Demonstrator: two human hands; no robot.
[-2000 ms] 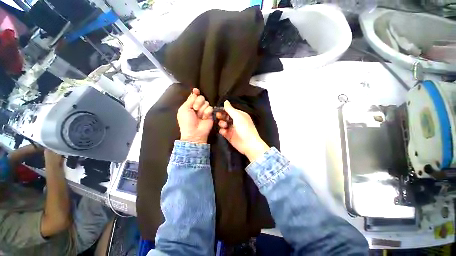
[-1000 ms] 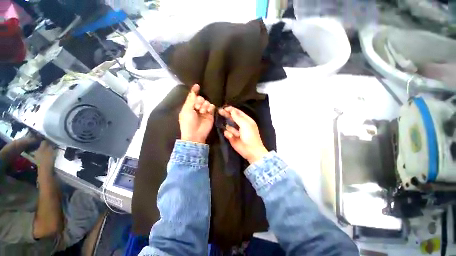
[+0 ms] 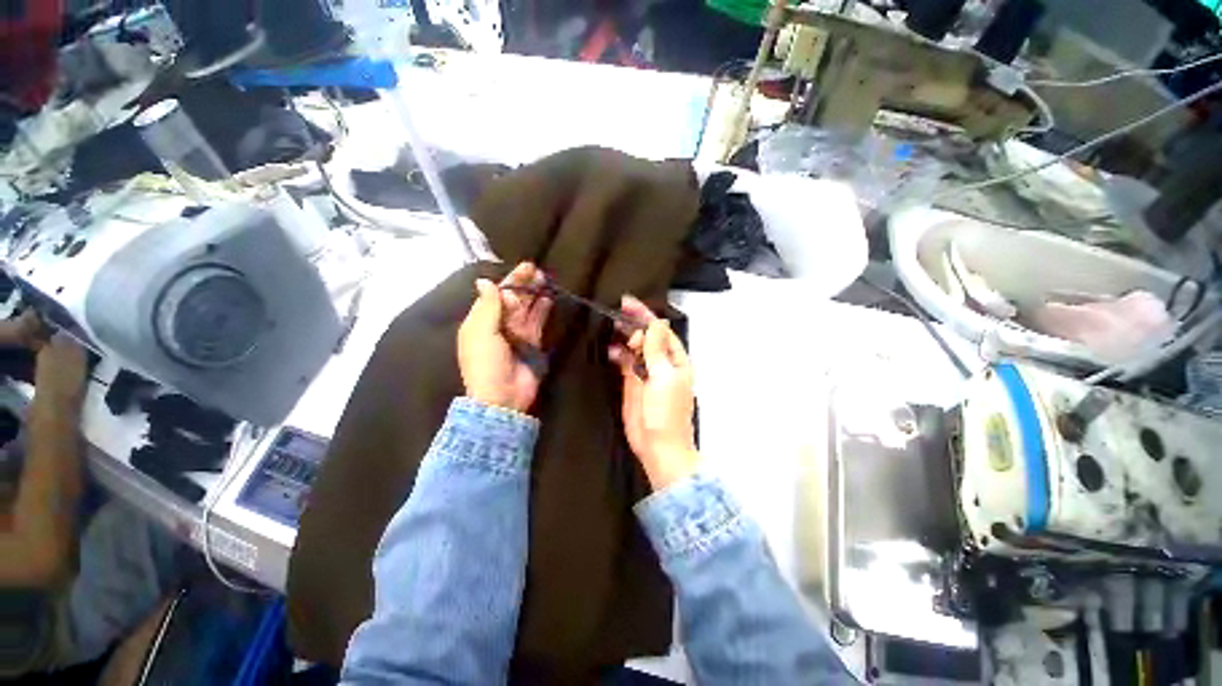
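Observation:
A large dark brown part-sewn garment lies over the white table and hangs over its front edge. My left hand and my right hand are raised over its middle, a little apart. A thin dark strip is stretched between the fingers of both hands. My left fingertips are closed on its left end and my right fingertips on its right end. Whether the strip is joined to the garment cannot be told.
The overlock machine stands at right, a neighbouring machine's grey motor cover at left. A white tub with dark scraps and another tub with pale cloth stand behind. A person's arm shows at far left.
My hands have moved apart, and the dark strip now spans the gap between them. The view has tilted up and shifted right, showing more behind the table.

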